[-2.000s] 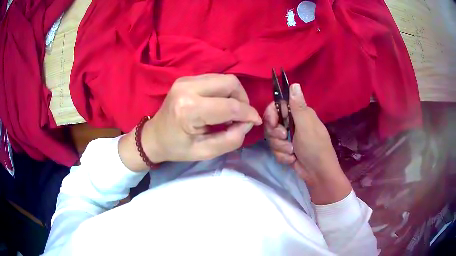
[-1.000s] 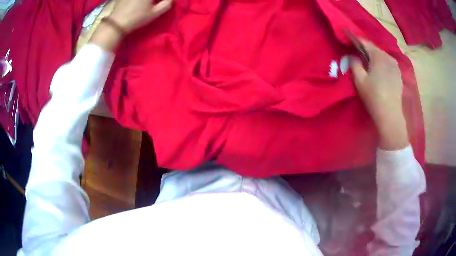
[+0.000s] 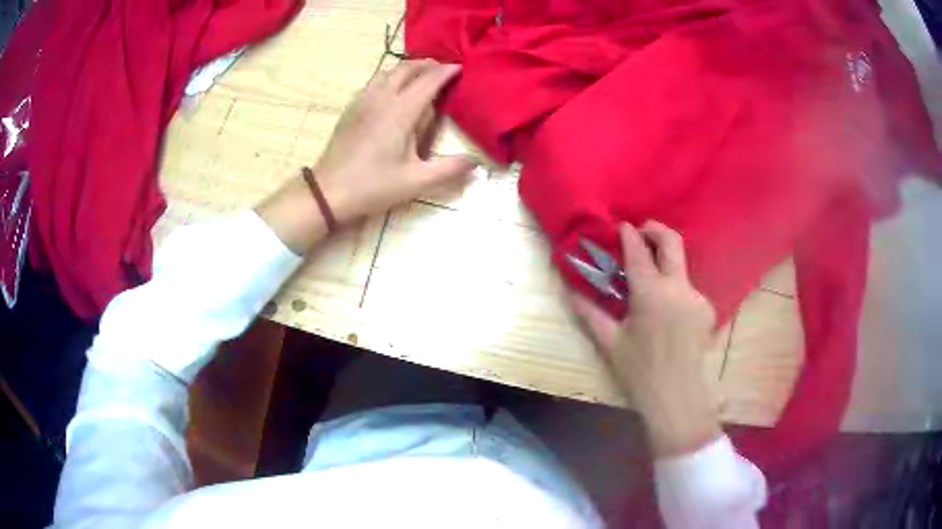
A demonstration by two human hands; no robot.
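Observation:
A red shirt lies bunched on the wooden tabletop, with a small white mark at its far right. My left hand is over the tabletop at the shirt's left edge. Its thumb and fingers are apart, and its fingertips meet the cloth edge; I see nothing held in it. My right hand is at the near edge of the shirt. It holds metal thread snips with the blades pointing left over a fold of red cloth. Whether it also pinches the cloth is hard to tell.
Another heap of red cloth lies at the left, beside shiny clear plastic. The pale wooden tabletop has dark lines and a curved near edge. A brown wooden surface is below it. A red sleeve hangs over the right edge.
The shirt has moved away from my body and to the right, uncovering the tabletop. My left hand has moved right and nearer; my right hand has moved left and nearer with the snips.

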